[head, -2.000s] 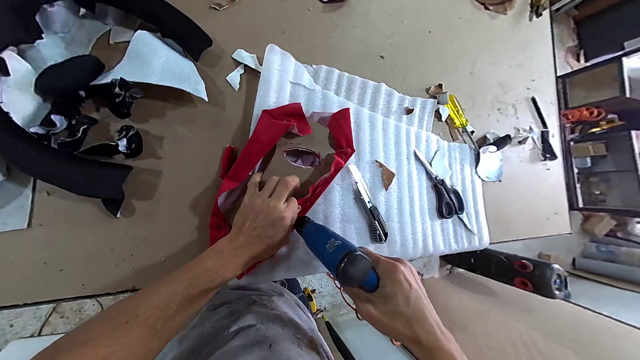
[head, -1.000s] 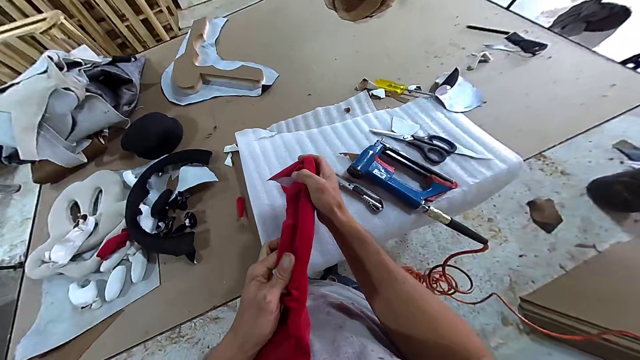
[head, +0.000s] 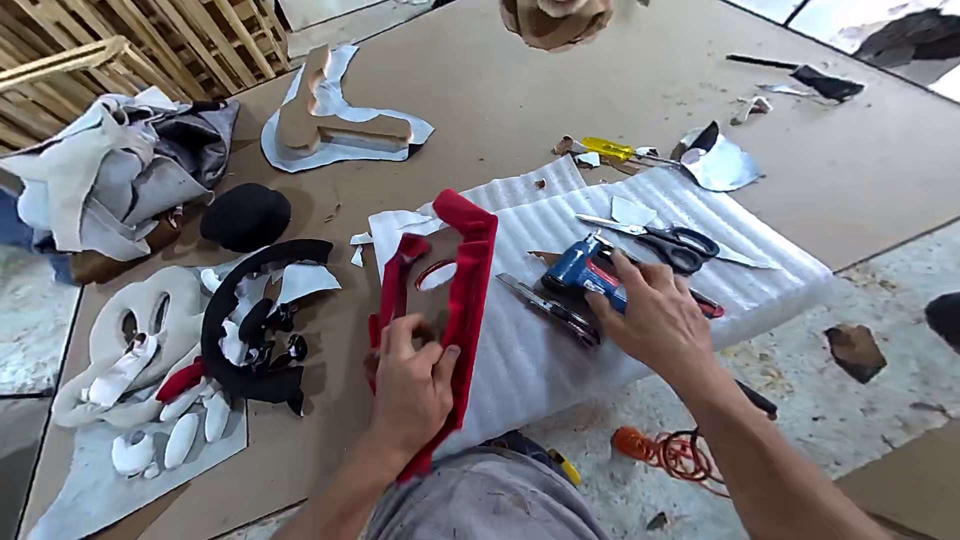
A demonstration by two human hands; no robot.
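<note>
A flat brown piece edged with red fabric (head: 474,300), with an oval hole near its upper end, lies partly on the white foam sheet (head: 525,382). My left hand (head: 416,375) grips its lower part, fingers curled over the middle. Over the blue pneumatic staple gun (head: 574,266) is my right hand (head: 660,315), its fingers on the tool's body; how firmly they close is unclear. Between the hands lies a utility knife (head: 551,309) with its blade out. Black-handled scissors (head: 679,247) rest beyond the staple gun.
A yellow-handled screwdriver (head: 607,148) and scraps lie past the foam. At left are a black padded ring (head: 217,330), cream padded pieces (head: 112,322), a black pad (head: 246,217) and heaped fabric (head: 97,180). An orange air hose (head: 675,454) coils on the floor at right.
The red-edged piece, upright between both hands one second ago, now lies flatter with its brown side showing. My right hand has left it and moved right to the staple gun.
</note>
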